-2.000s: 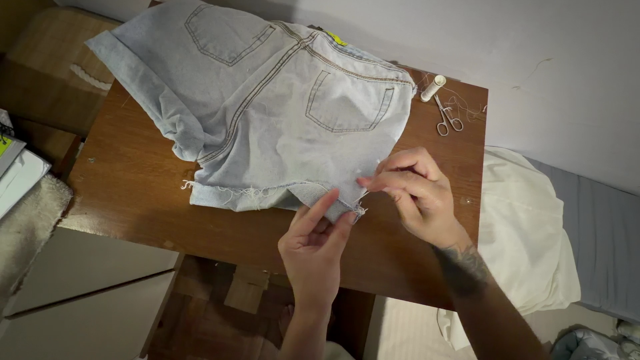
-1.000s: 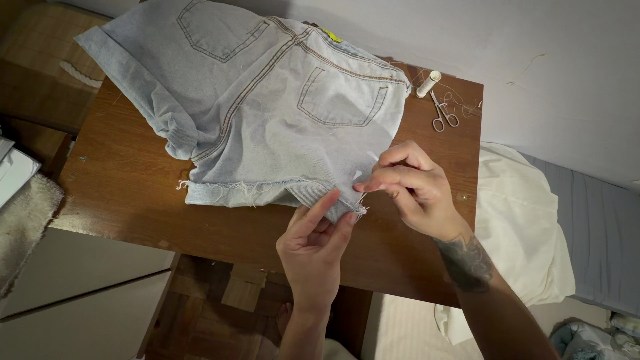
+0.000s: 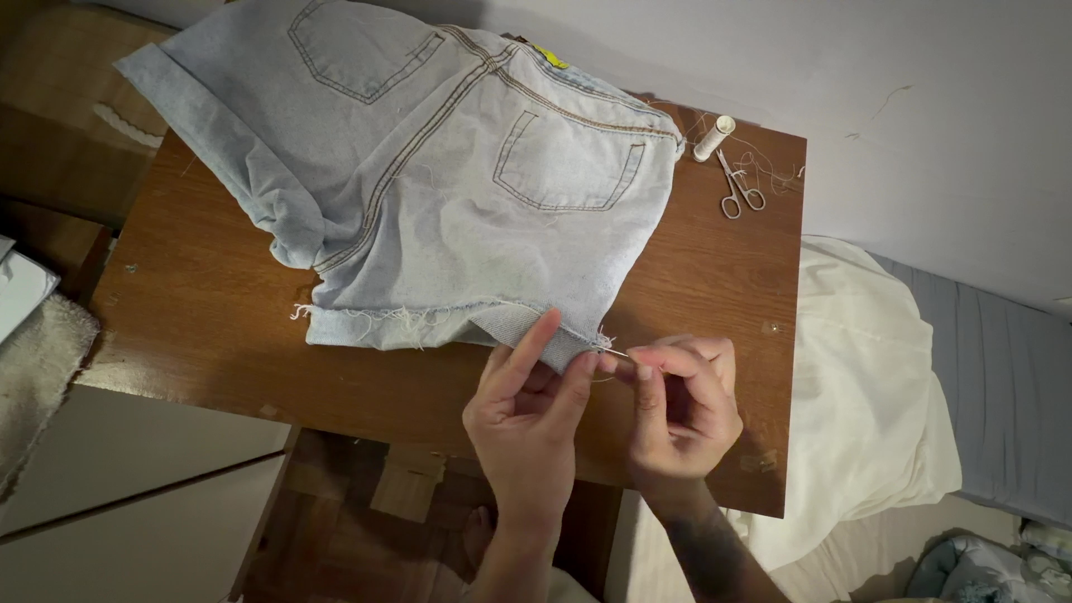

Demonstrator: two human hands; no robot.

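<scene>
Light-blue denim shorts (image 3: 452,201) lie spread on a brown wooden table, back pockets facing up. My left hand (image 3: 528,410) pinches the turned-up, frayed hem of the leg at the lower right. Between the thumb and fingertips of my right hand (image 3: 682,402) is a thin sewing needle (image 3: 615,353), its far end at the corner of that hem. Pale thread curves just below the needle. To the right of the waistband are a spool of white thread (image 3: 714,138) and small metal scissors (image 3: 735,186) with their blades towards the spool.
The wooden table's (image 3: 218,368) right edge runs beside a cream cloth (image 3: 863,402). A grey wall (image 3: 837,67) rises behind. Loose thread tangles near the scissors. At the left are a fluffy textile (image 3: 42,368) and white papers; pale drawer fronts (image 3: 151,469) sit below the table.
My right hand has moved from above the hem corner to its lower right, and the needle now shows plainly in its fingers. My left hand still holds the hem.
</scene>
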